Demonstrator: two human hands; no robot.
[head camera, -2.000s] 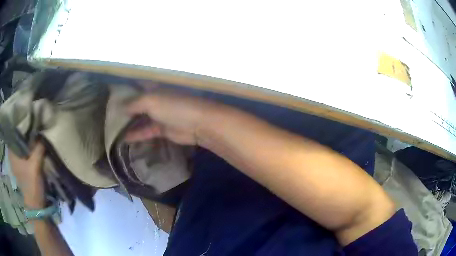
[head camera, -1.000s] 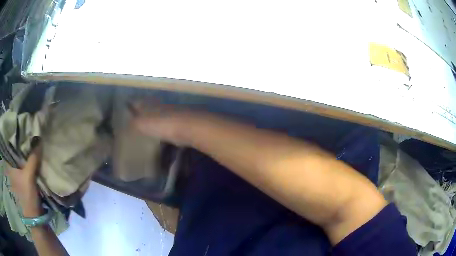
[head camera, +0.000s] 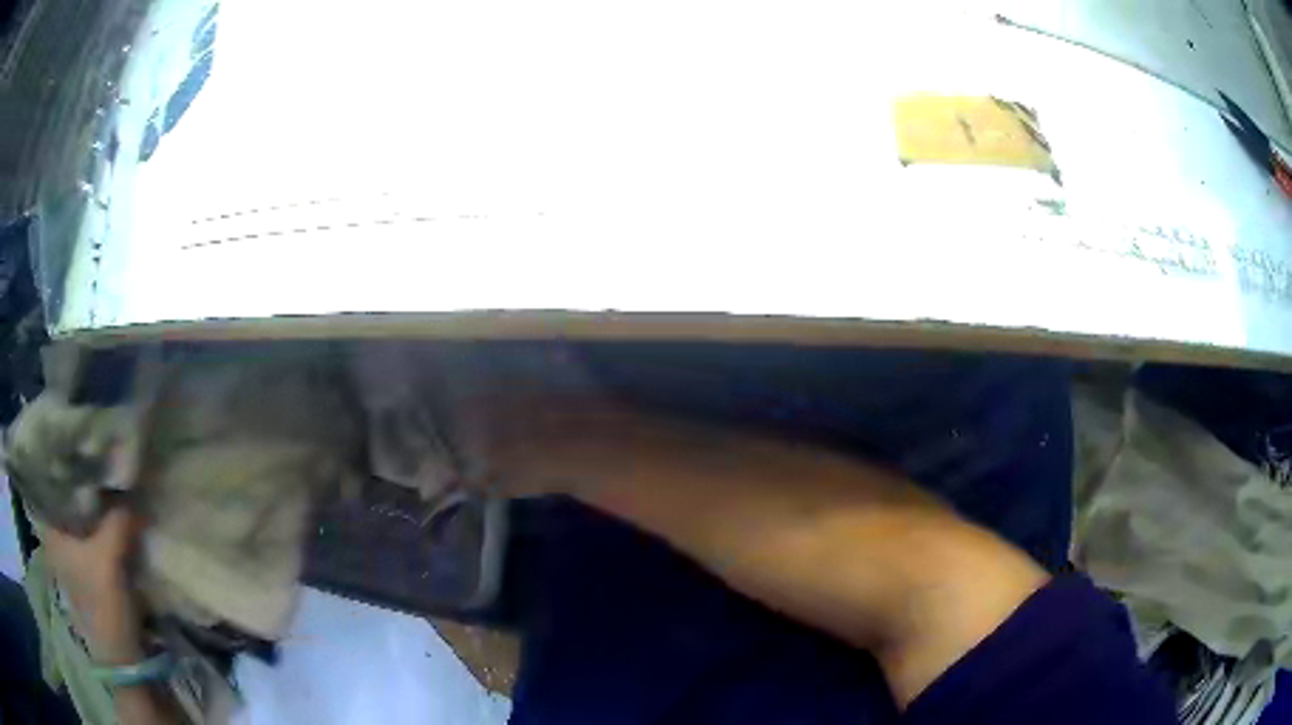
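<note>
Khaki garment cloth (head camera: 234, 460) lies bunched at the left, partly in shadow below the table edge, and is blurred. My left hand (head camera: 97, 567), with a light green band at the wrist, holds the cloth's outer left side. My right hand (head camera: 517, 432) reaches left under the table edge to the cloth. It is dark and blurred, its fingers cannot be made out, and I cannot tell whether it grips the cloth.
White table (head camera: 567, 170) with a wooden front edge spans the top. On it are a tan patch (head camera: 971, 130) and dark-bladed snips (head camera: 1254, 139) at the right rim. A khaki garment pile (head camera: 1190, 510) lies right of my lap. A dark, grey-rimmed flat thing (head camera: 404, 545) is beside my lap.
The view has turned, so the table edge sits lower and level and the snips show. The cloth has shifted left off the dark rimmed thing. My right hand has moved deeper into the shadow.
</note>
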